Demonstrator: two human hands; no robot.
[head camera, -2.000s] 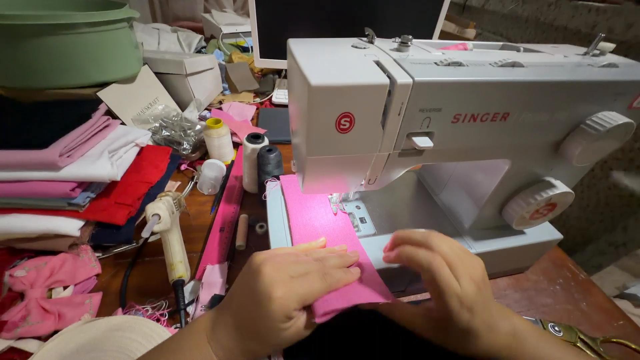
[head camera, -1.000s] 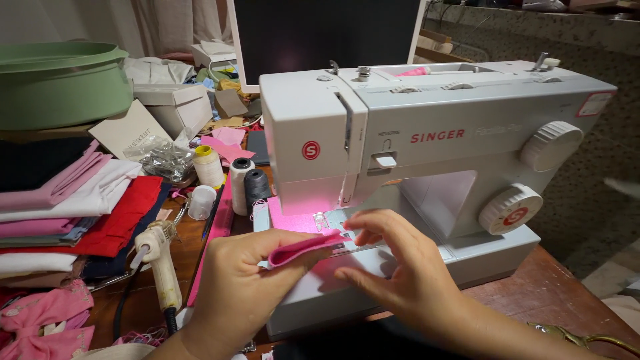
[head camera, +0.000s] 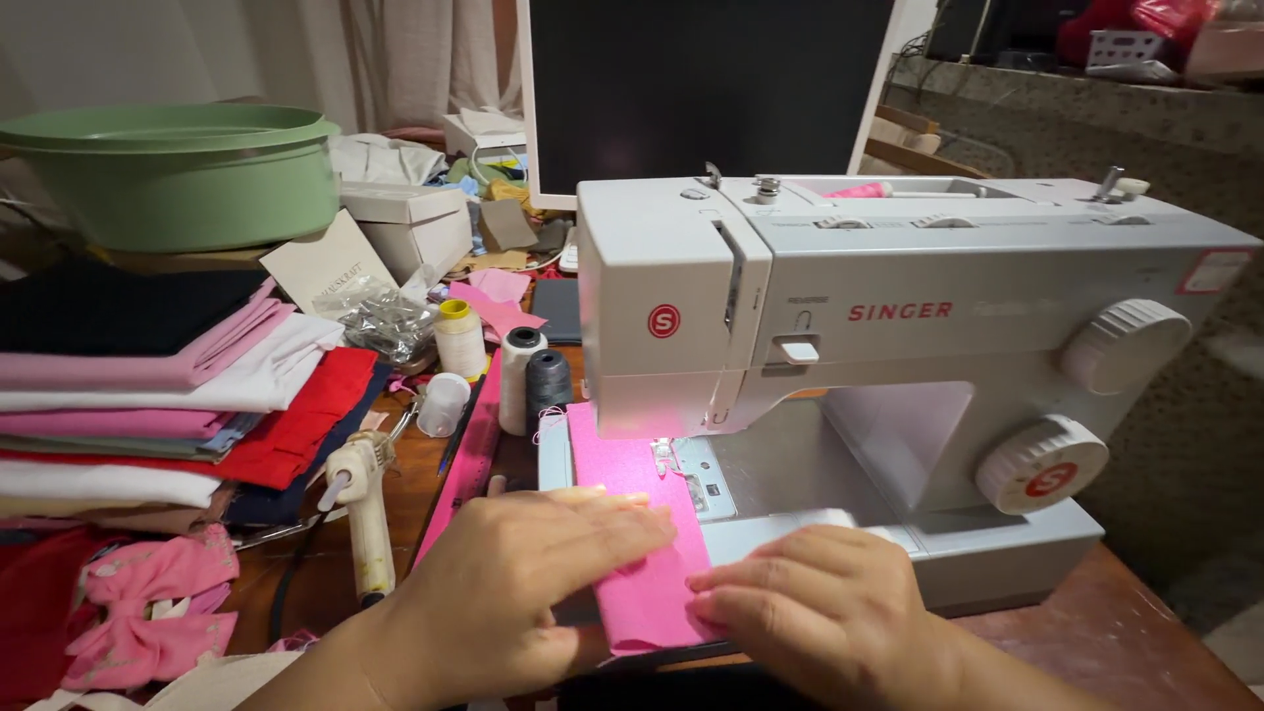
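Note:
A folded strip of pink fabric (head camera: 647, 588) lies over the bed of a white Singer sewing machine (head camera: 681, 296), its right edge at the presser foot (head camera: 664, 456). My left hand (head camera: 538, 573) rests on the strip, fingers flat across it and thumb near its left edge. With bent fingers my right hand (head camera: 820, 602) pinches the strip's right edge close to the near end. The machine's lamp lights the fabric around the foot. Whether the foot is up or down I cannot tell.
Folded fabrics (head camera: 128, 375), a glue gun (head camera: 360, 504) and a pink fabric bow (head camera: 153, 607) lie at left. Thread cones (head camera: 546, 383) stand beside the machine's left end. Behind are a green tub (head camera: 197, 188), a white box (head camera: 415, 222) and a monitor (head camera: 706, 89).
One second ago the strip's near end was lifted and folded up between both hands; now it lies flatter, with my left hand spread on it and my right hand at its edge.

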